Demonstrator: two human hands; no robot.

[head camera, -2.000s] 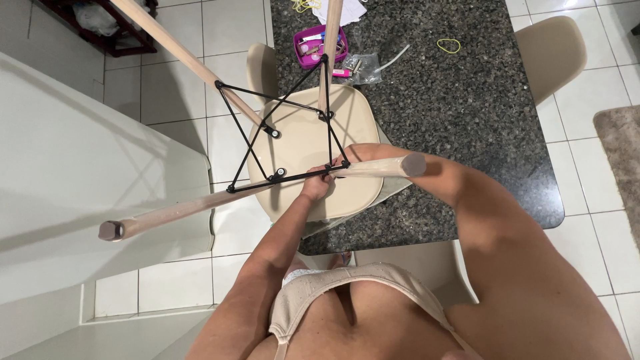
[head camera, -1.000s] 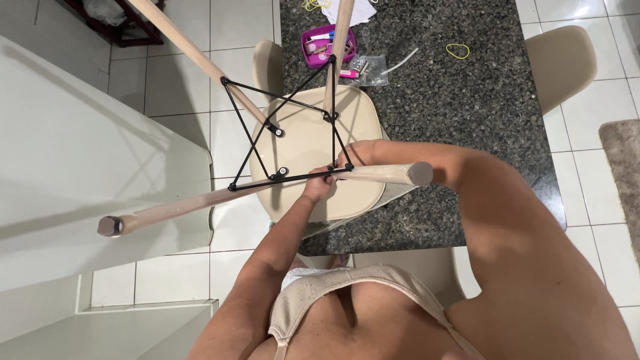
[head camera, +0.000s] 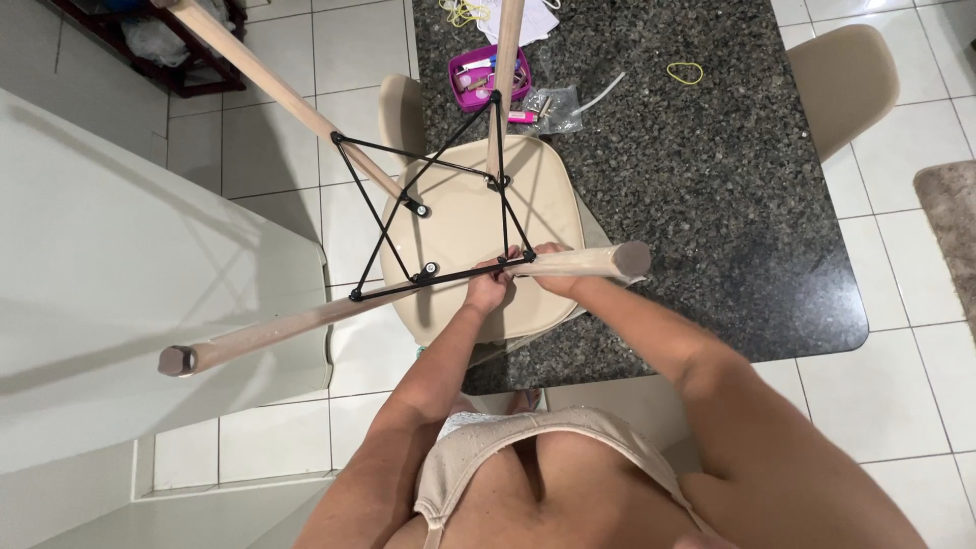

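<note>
An upturned beige chair seat (head camera: 457, 221) lies on the granite table, its wooden legs pointing up and outward. Black metal rods (head camera: 438, 280) cross between the legs. My left hand (head camera: 490, 286) is at the base of the near right wooden leg (head camera: 583, 262), its fingertips bent around something too small to make out. Close by, my right hand (head camera: 557, 271) is beside and partly under the same leg, which hides some of its fingers. Whether the right hand grips the leg or its fixing is not visible.
On the dark granite table (head camera: 701, 229) are a purple basket (head camera: 488, 78) of small items, a clear plastic bag (head camera: 560, 109), a pink object (head camera: 522, 117) and a yellow rubber band (head camera: 685, 73). Beige chairs (head camera: 846, 84) stand around it. A white surface (head camera: 152, 267) is at left.
My right hand and forearm have shifted; the hand, earlier largely behind the leg, now shows beside it. My left hand stays near the leg's base.
</note>
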